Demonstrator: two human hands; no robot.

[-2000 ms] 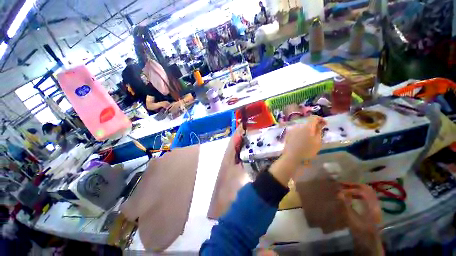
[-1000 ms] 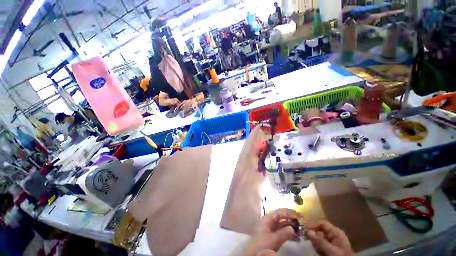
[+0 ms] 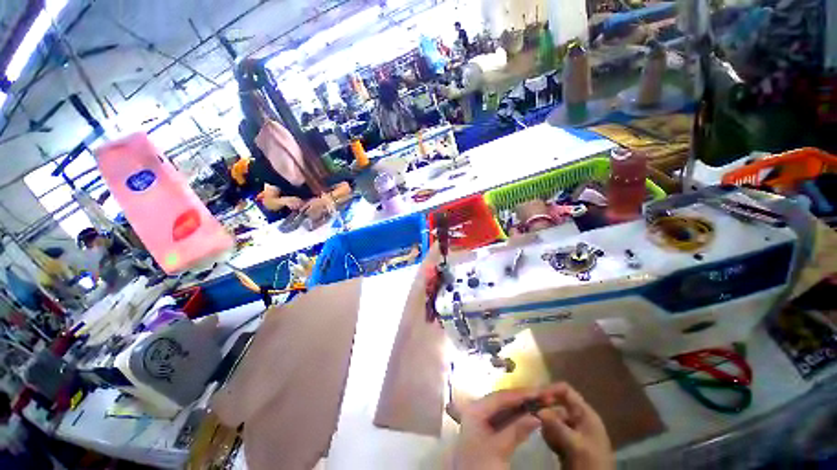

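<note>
My left hand (image 3: pixel 488 430) and my right hand (image 3: pixel 576 430) meet just below the needle area. Their fingertips pinch a small dark item (image 3: pixel 516 413) between them, too small and blurred to name. The white sewing machine head (image 3: pixel 587 298) stands above and to the right, its lamp lighting the yellowish bed (image 3: pixel 528 360). A darker brown small cut piece (image 3: pixel 601 381) lies right of the needle. A taupe fabric panel (image 3: pixel 411 372) lies left of the needle, and a larger panel with a curved edge (image 3: pixel 298 372) lies further left.
Red- and green-handled scissors (image 3: pixel 714 378) lie right of the brown piece. Blue (image 3: pixel 367 248), red (image 3: pixel 463 220) and green (image 3: pixel 551 184) baskets stand behind the machine. A pink bottle-shaped object (image 3: pixel 161 204) is at upper left. A person (image 3: pixel 298 184) works across the table.
My left hand has come down from the machine top and joined my right hand in front of the needle. Over the last second, both hands stay together while the camera view shifts.
</note>
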